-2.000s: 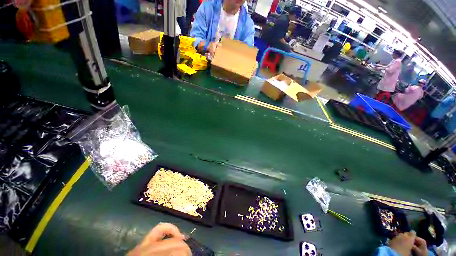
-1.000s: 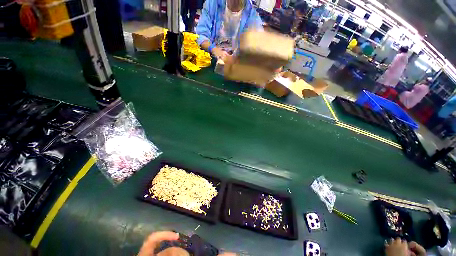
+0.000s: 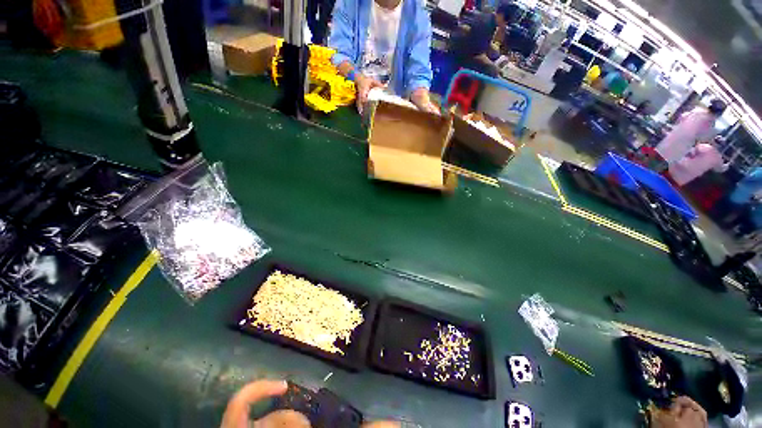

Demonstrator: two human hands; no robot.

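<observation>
At the bottom edge my left hand (image 3: 259, 405) holds a small black housing (image 3: 322, 406) between its fingers. Only a small part of my right hand (image 3: 381, 424) shows, cut off by the bottom edge at the housing's right side; its grip cannot be told. Above the housing lies the left tray (image 3: 359, 341) with a large heap of small cream parts (image 3: 302, 311). Beside it the right tray (image 3: 393, 334) holds a sparser scatter of mixed small parts (image 3: 447, 351).
Two white-faced parts (image 3: 520, 369) and a small clear bag (image 3: 539, 322) lie right of the trays. A zip-lock bag (image 3: 200, 242) and glossy black trays (image 3: 50, 251) lie left. A neighbour's hand (image 3: 681, 415) is at far right. A person opposite handles a cardboard box (image 3: 409, 155).
The black housing shows more clearly than two seconds ago, with the edge of my right hand now in view. The person opposite has tilted the cardboard box and moved it onto the bench.
</observation>
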